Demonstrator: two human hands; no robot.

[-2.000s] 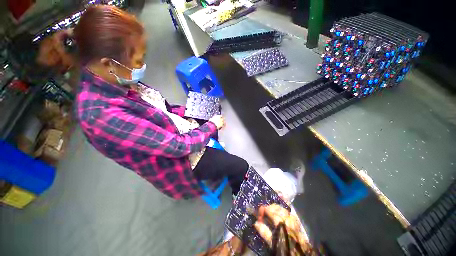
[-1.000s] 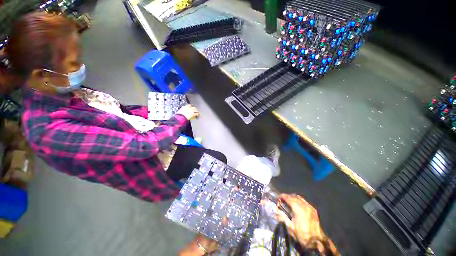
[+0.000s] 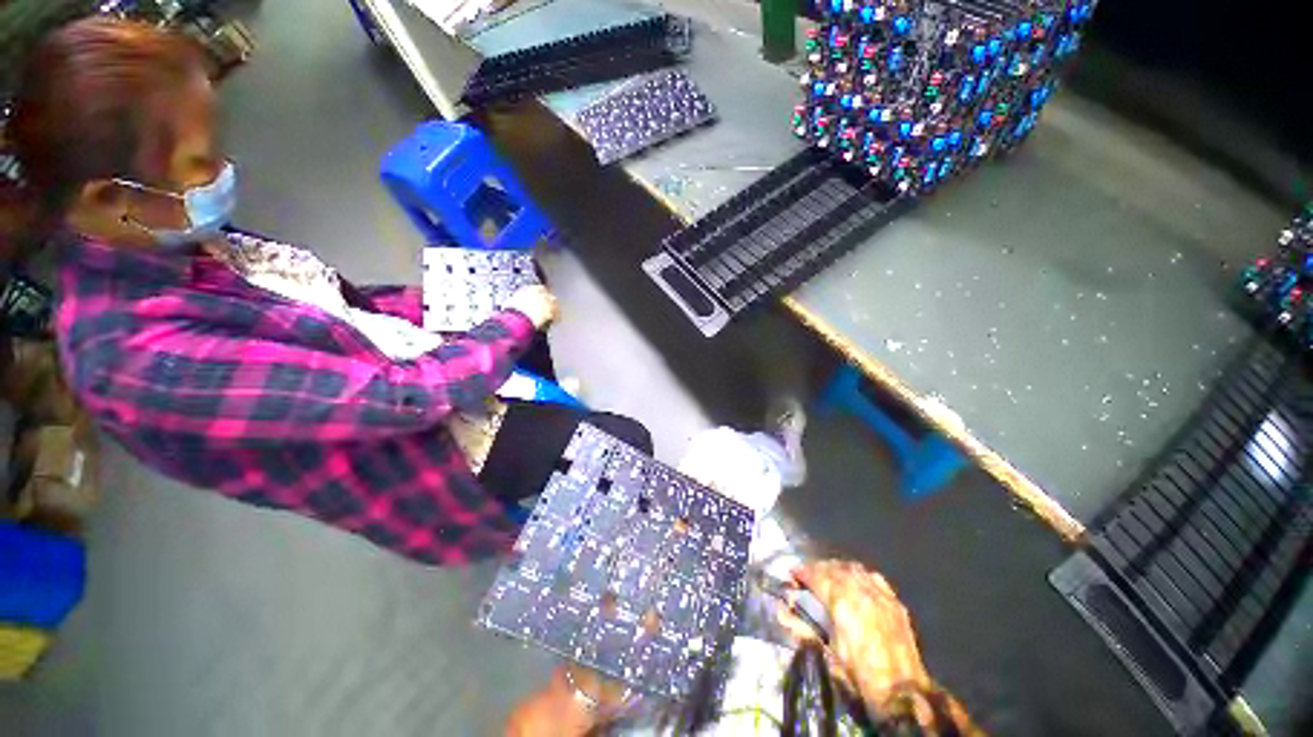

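A dark PCB panel [image 3: 619, 562] with many pale dots and lines lies tilted at the bottom centre, in front of me. My left hand [image 3: 569, 706] is at the panel's lower edge and holds it; its fingers are partly under the panel and the hand is cut off by the picture's edge. My right hand [image 3: 864, 619] is just right of the panel, apart from it, with the fingers curled around a small dark tool [image 3: 804, 605], mostly hidden in the palm.
A seated coworker [image 3: 274, 389] in a checked shirt holds another panel at left. The bench [image 3: 1008, 360] at right bears a black rack [image 3: 778, 238] with racked panels [image 3: 936, 87], a second rack [image 3: 1195, 533], a loose panel [image 3: 648, 115] and pale specks. Blue stools [image 3: 454, 180] stand beside it.
The panel has turned from a steep, darker angle to face up more broadly. My right hand has come off the panel to its right side. The view has shifted right.
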